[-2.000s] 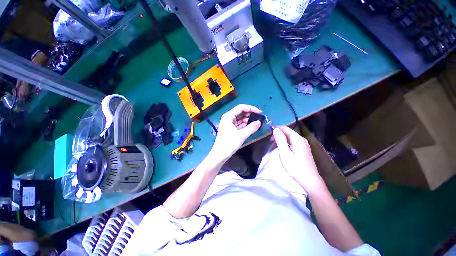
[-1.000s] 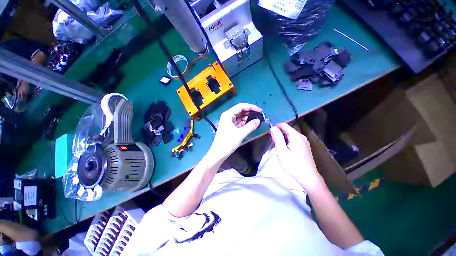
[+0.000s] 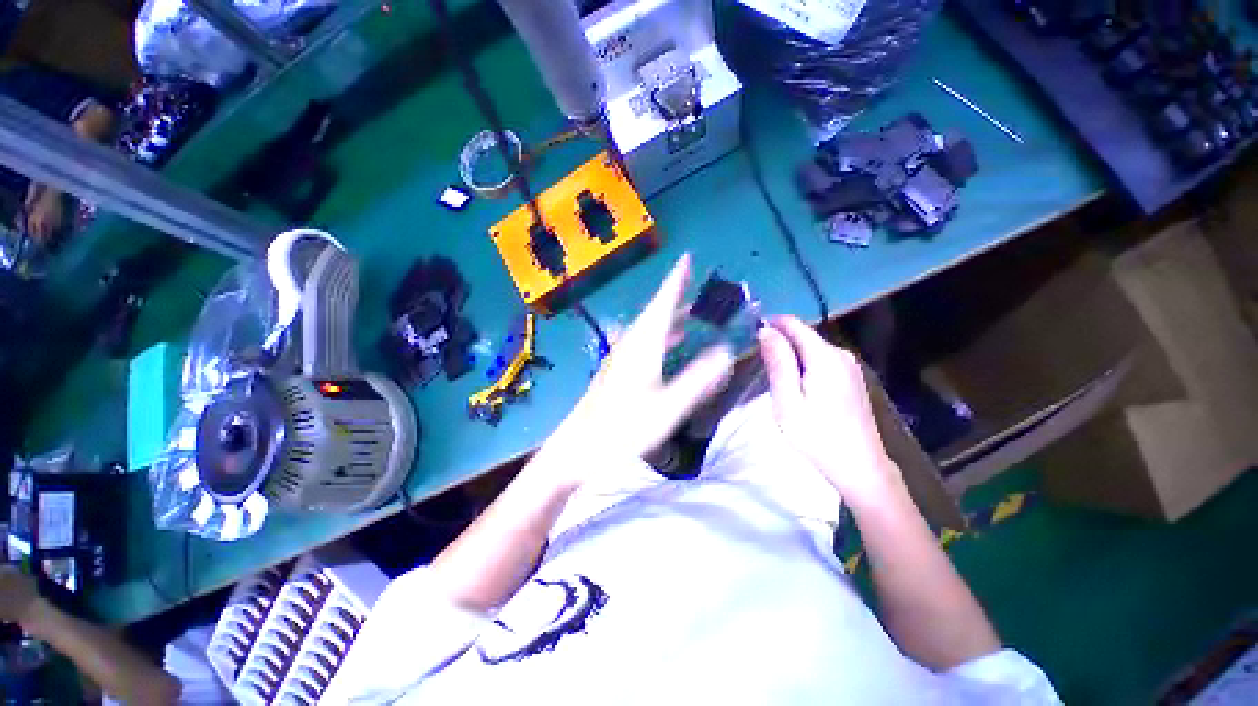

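A flat black plastic part [image 3: 719,299] shows just beyond my hands near the bench edge, with a small pale bit at its right side. My left hand [image 3: 637,384] is blurred, its fingers spread apart, just below and left of the part. My right hand [image 3: 824,393] has thumb and finger together at the part's lower right. Whether these fingertips hold the part or the pale bit cannot be told.
An orange fixture [image 3: 573,232] stands behind my hands, a white-grey machine [image 3: 676,117] behind it. Loose black parts [image 3: 890,179] lie right, another dark heap [image 3: 431,320] left. A yellow tool [image 3: 508,379] and round dispenser [image 3: 345,441] are left. Another person's arm [image 3: 90,646] shows lower left.
My left hand has opened away from the black part, its fingers now spread. My right hand has stayed near the same place. The other person's arm reaches farther in at lower left.
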